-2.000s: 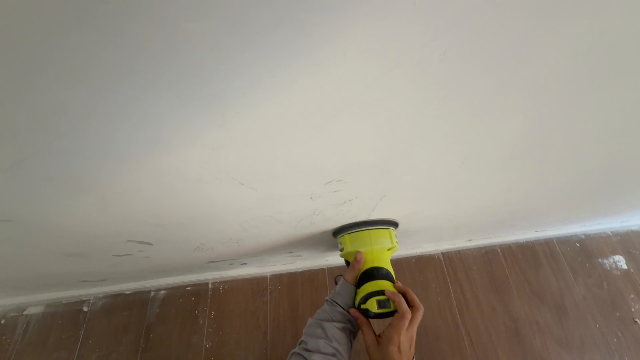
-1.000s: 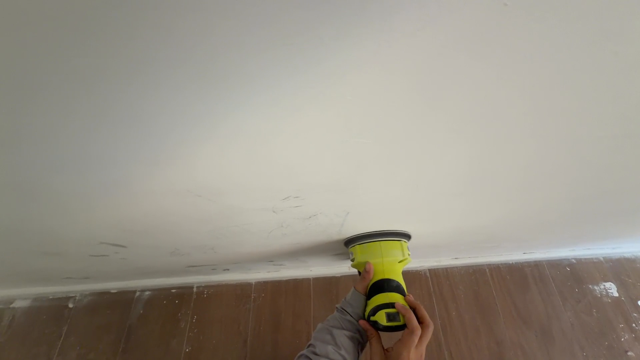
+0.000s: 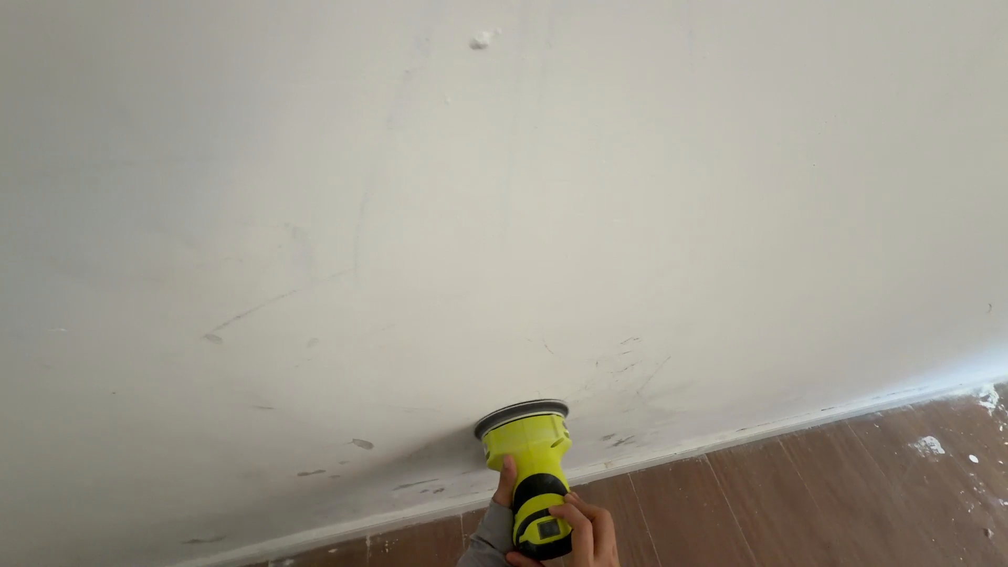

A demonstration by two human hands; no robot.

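A lime-green and black random orbital sander [image 3: 535, 472] has its round dark pad against, or very close to, the lower part of a white painted wall [image 3: 551, 236]. My left hand [image 3: 505, 482], in a grey sleeve, grips the sander's body from the left, thumb showing and the other fingers hidden beneath. Around the rear end of the tool, my right hand [image 3: 591, 528] is closed from the right side. Dark scuffs and short scratches mark the wall on both sides of the pad.
A white baseboard [image 3: 756, 435] runs along the foot of the wall. Below it lies a brown wood-look plank floor [image 3: 709, 504] with white splatters at the right. A small raised white lump [image 3: 480, 39] sits high on the wall.
Both hands have moved left along the wall with the sander; scuffs that were left of it now lie to its right. The view has shifted too.
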